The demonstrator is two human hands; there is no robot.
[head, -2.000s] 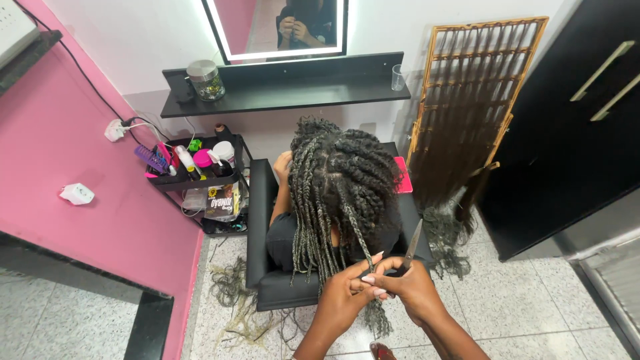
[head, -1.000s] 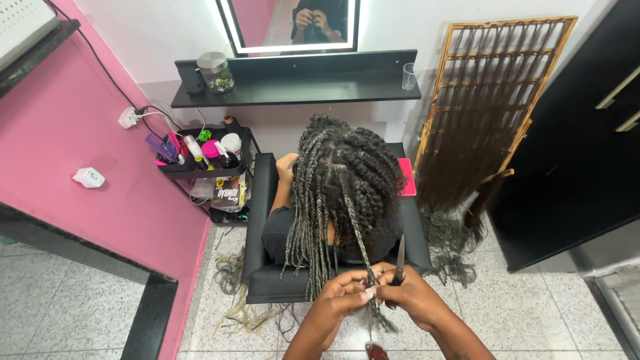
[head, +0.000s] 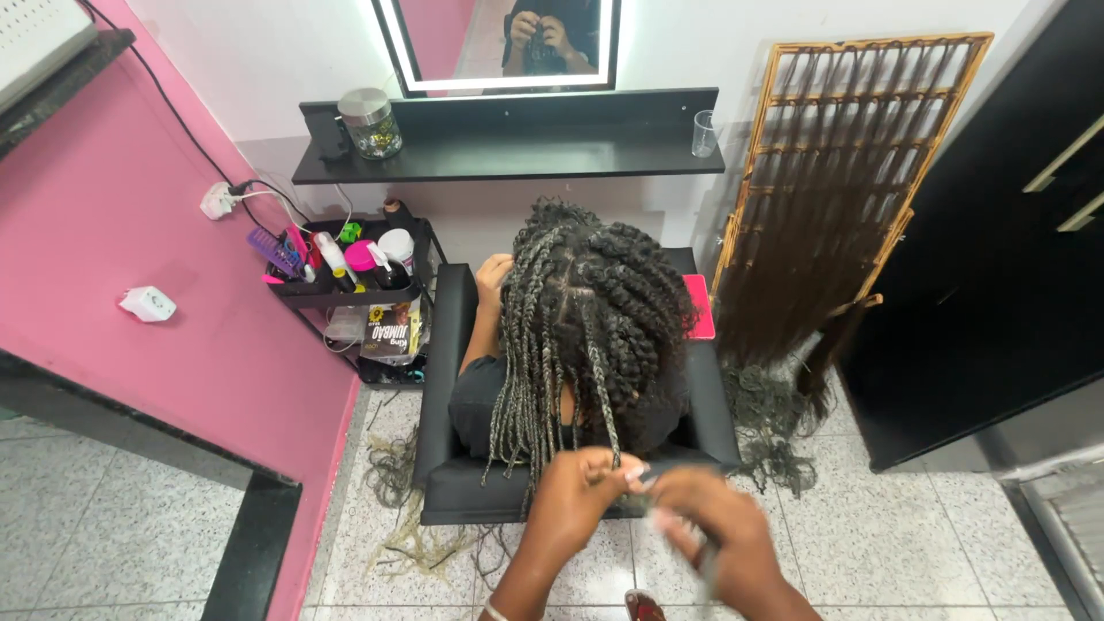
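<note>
A seated person with thin grey-black braids on the left of the head and thicker dark twists on the right faces away from me. One braid runs down the back of the head to my left hand, whose fingers pinch it near its lower end. Close beside it on the right, my right hand is blurred, with a slim metal tool, seemingly scissors or a pointed blade, pointing down from the palm. Whether its fingertips touch the braid is unclear.
A black salon chair holds the person. A trolley with bottles and combs stands left, below a black shelf bearing a jar and cup. A rack of hair stands right. Loose hair lies on the floor.
The tool in my right hand pointed up between the fingers before; now it points down. My right hand has turned and drawn slightly away from my left, which still holds the braid.
</note>
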